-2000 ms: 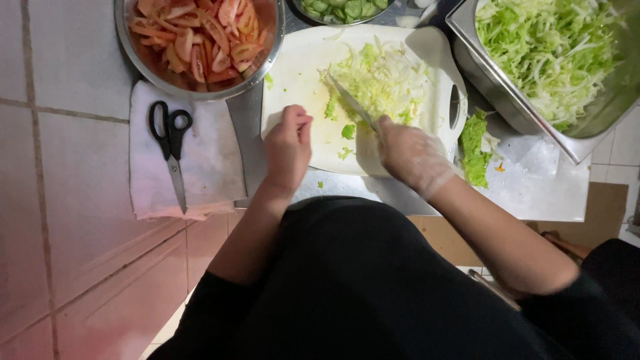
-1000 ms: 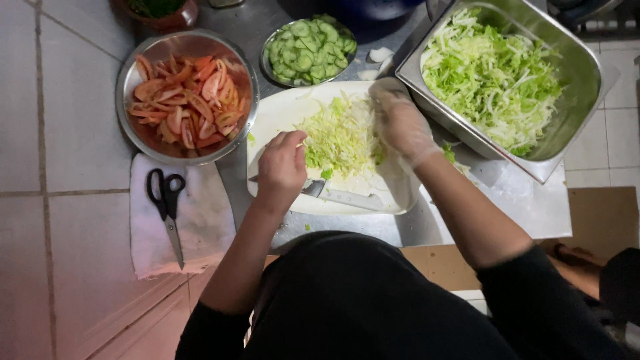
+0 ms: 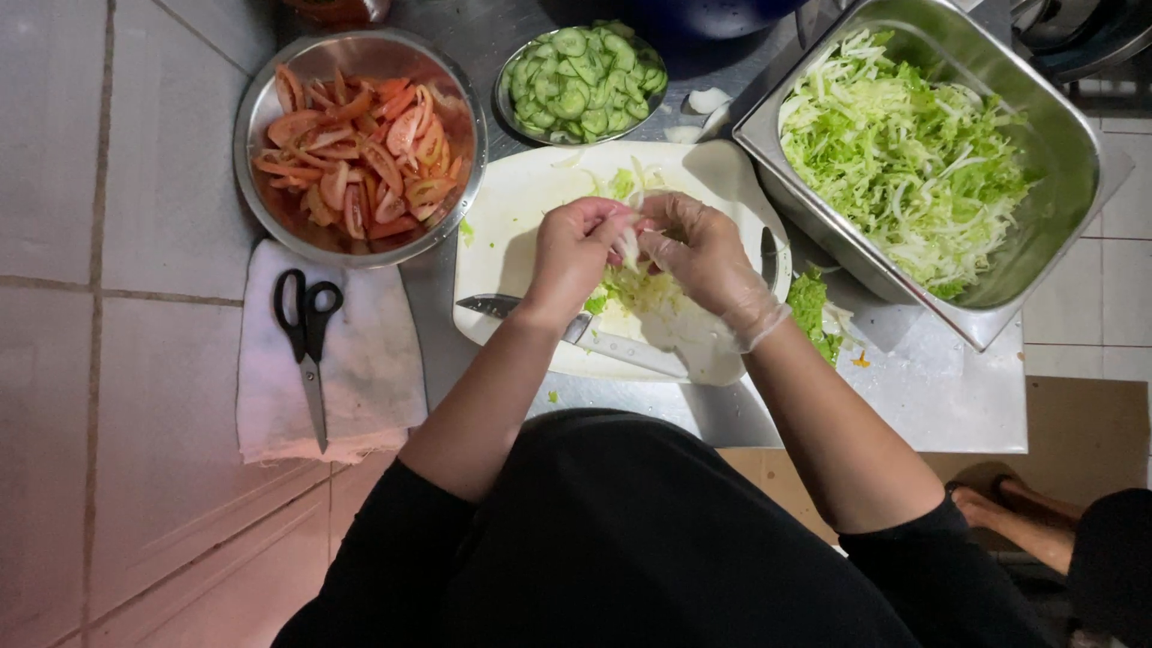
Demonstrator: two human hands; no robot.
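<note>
My left hand (image 3: pixel 580 256), bare, and my right hand (image 3: pixel 706 261), in a clear plastic glove, meet over a white cutting board (image 3: pixel 504 193). Between their fingertips are pale shredded lettuce strands (image 3: pixel 627 247), pinched by both. More shredded lettuce (image 3: pixel 652 292) lies on the board under the hands. A kitchen knife (image 3: pixel 630 349) with a pale riveted handle rests along the board's near edge, its blade partly hidden beneath my left wrist. Green lettuce leaf pieces (image 3: pixel 810 310) are on the metal table just right of the board.
A steel bowl of tomato slices (image 3: pixel 360 162) stands at the left, cucumber slices (image 3: pixel 585 81) in a dish behind the board. A deep steel pan (image 3: pixel 1062 180) holds shredded lettuce. Black-handled scissors (image 3: pixel 310 346) lie on a white cloth (image 3: pixel 378 360). Another person's feet (image 3: pixel 999 504) show at lower right.
Two seconds ago my right hand held the knife; the knife now lies on the board. My right hand has come from the board's far right side to meet my left hand.
</note>
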